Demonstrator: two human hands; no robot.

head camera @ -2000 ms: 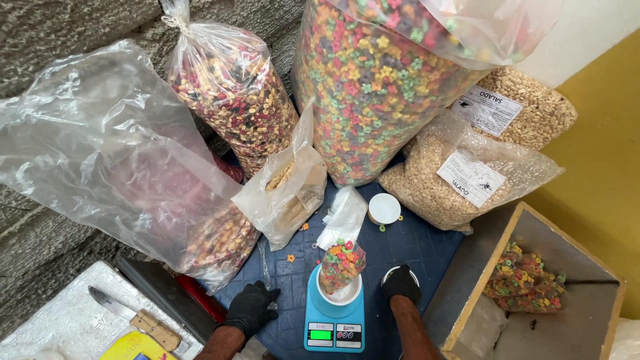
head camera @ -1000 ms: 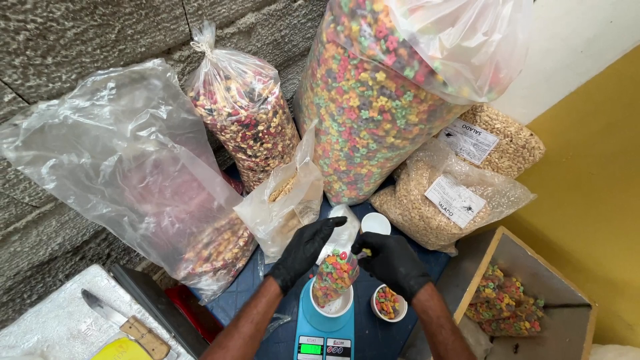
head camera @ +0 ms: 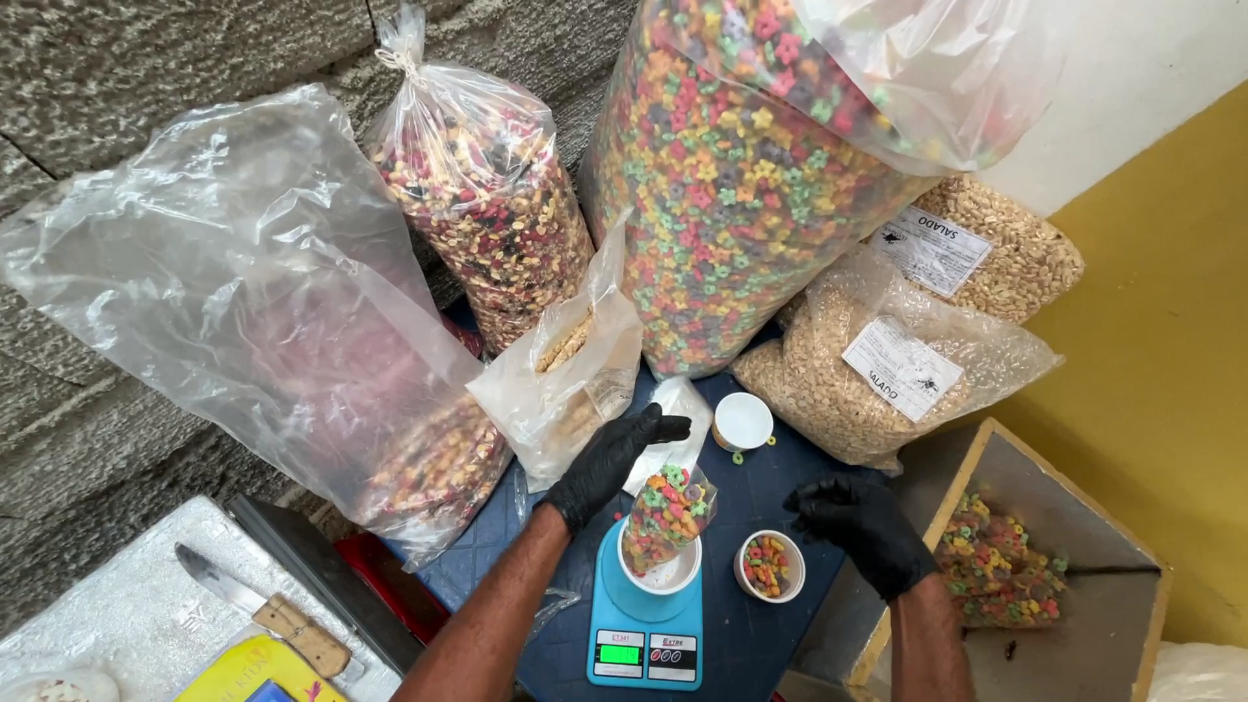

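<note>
A blue kitchen scale [head camera: 644, 624] with a lit green display carries a white bowl [head camera: 676, 575]. In that bowl stands a clear bag of colourful ring cereal [head camera: 667, 519]. My left hand [head camera: 619, 458], black-gloved, is just above the bag with fingers extended, holding nothing visible. My right hand [head camera: 863, 526], also gloved, hovers right of the scale with its fingers curled; whether something is between them cannot be told. Near it a white cup of cereal [head camera: 770, 566] rests on the blue table. Farther back are an upturned white tub [head camera: 743, 422] and some thin white plastic bags [head camera: 680, 395].
Large clear sacks of coloured cereal [head camera: 731, 195], mixed granola [head camera: 487, 205] and puffed grain [head camera: 848, 361] line the back. A wooden-edged box [head camera: 1092, 643] with filled bags is at right. A knife [head camera: 283, 614] lies on a foam box [head camera: 146, 575] at left.
Both hands were lower, beside the scale, two seconds ago, then came together at the bag; now they are apart. The cereal cup, covered by my right hand at first, shows.
</note>
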